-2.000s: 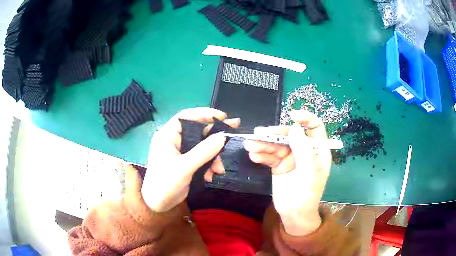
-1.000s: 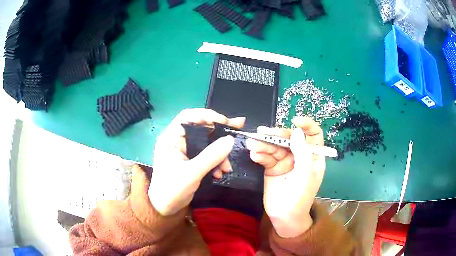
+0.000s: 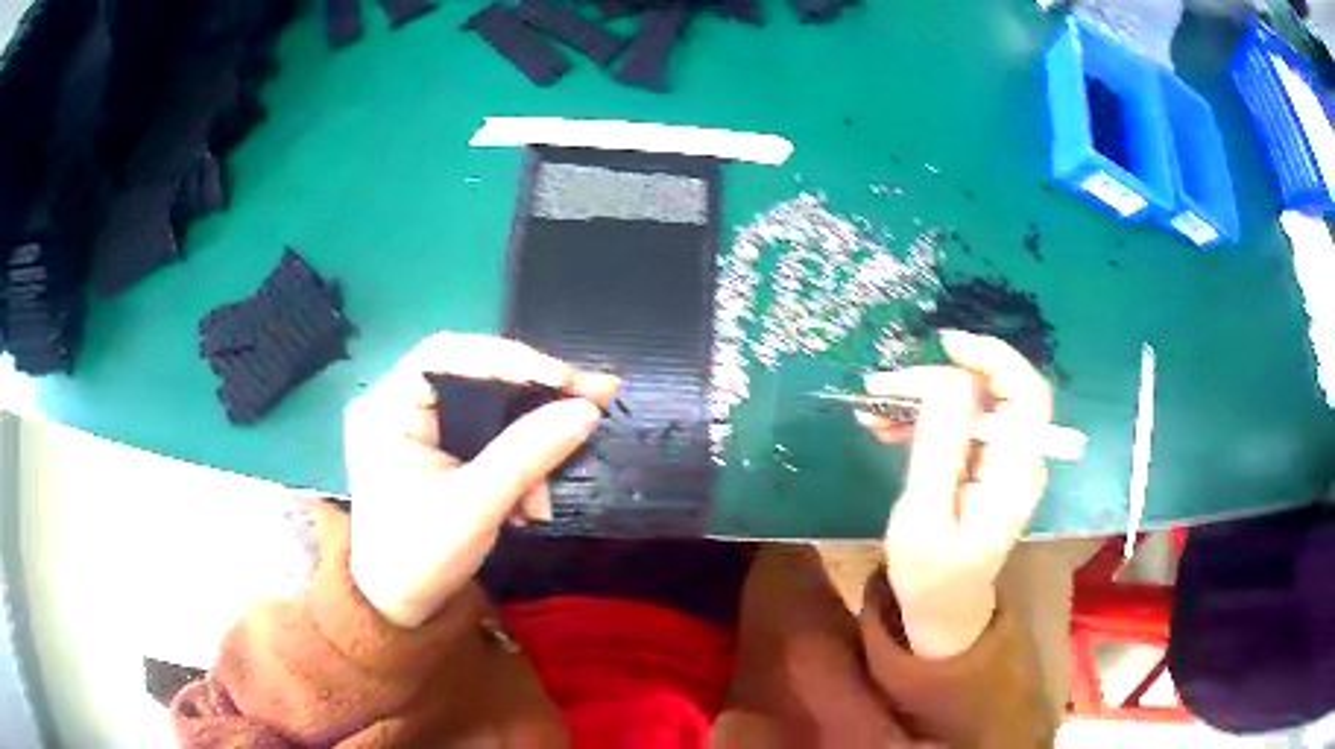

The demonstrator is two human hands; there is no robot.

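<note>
My left hand point(image 3: 461, 468) holds a black strap piece point(image 3: 476, 414) between thumb and fingers, over the near left part of the flat black tray point(image 3: 615, 285). My right hand point(image 3: 966, 483) holds slim pale tweezers point(image 3: 937, 414) like a pen, right of the tray, with the tips pointing left and apart from the strap piece. Small black bits point(image 3: 644, 429) lie on the tray's ribbed near end. Tight rows of tiny silver pieces point(image 3: 618, 195) fill its far end. The tweezer tips are blurred, so I cannot tell if they hold anything.
Loose silver inserts point(image 3: 820, 278) and a dark crumb-like pile point(image 3: 999, 315) lie right of the tray. A small strap stack point(image 3: 275, 337) and a large black heap point(image 3: 88, 161) lie left. A white strip point(image 3: 630, 139) crosses the tray's far edge. Blue bins point(image 3: 1091, 125) stand at the far right.
My right hand with the tweezers has moved right, away from the strap piece in my left hand. The whole view has shifted, so the tray and bins appear further left.
</note>
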